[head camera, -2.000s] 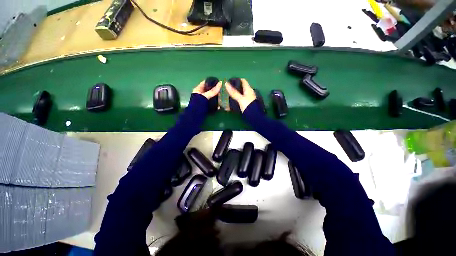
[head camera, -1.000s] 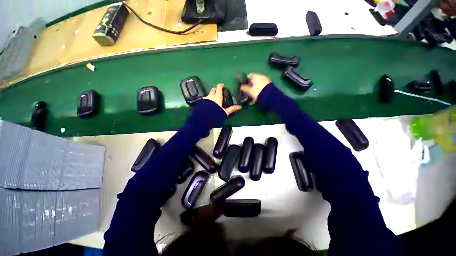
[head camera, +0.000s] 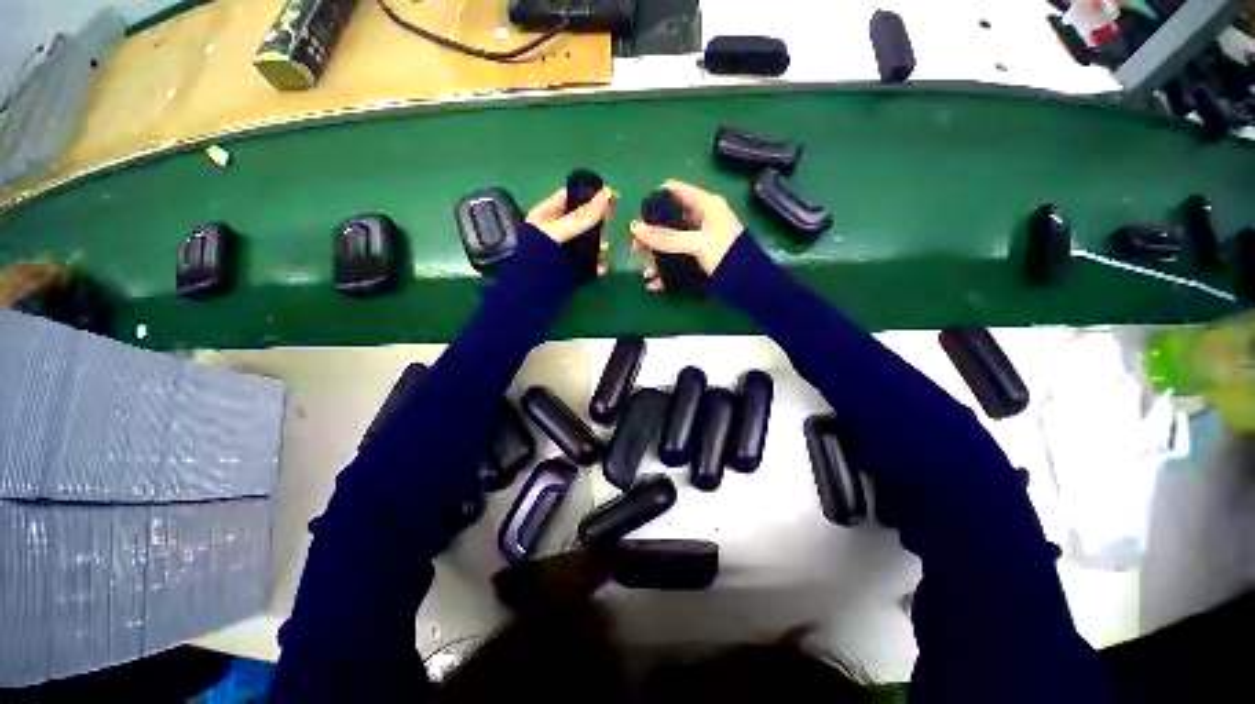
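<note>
My left hand (head camera: 573, 220) is closed around a black plastic housing (head camera: 585, 184), held upright above the green conveyor belt (head camera: 454, 154). My right hand (head camera: 695, 226) grips another black housing (head camera: 665, 213) a short way to the right, apart from the first. The fingers and palms hide much of both housings. A squarish black unit (head camera: 487, 228) lies on the belt just left of my left hand. Two more squarish units (head camera: 366, 255) lie further left. Two slim black housings (head camera: 790, 204) lie on the belt at the right of my right hand, close together.
Loose black housings (head camera: 630, 509) lie on the pale table near my body. Grey ribbed stacks (head camera: 131, 413) stand at the left. A thin white strip (head camera: 1153, 275) lies among black parts on the belt at right. White crumpled wrap (head camera: 1094, 447) is at the right. A patterned box (head camera: 306, 41) sits on the far board.
My hands have moved apart, each with a housing. The squarish units and slim housings on the belt have shifted left. A dark, brownish shape now shows at the belt's far left end.
</note>
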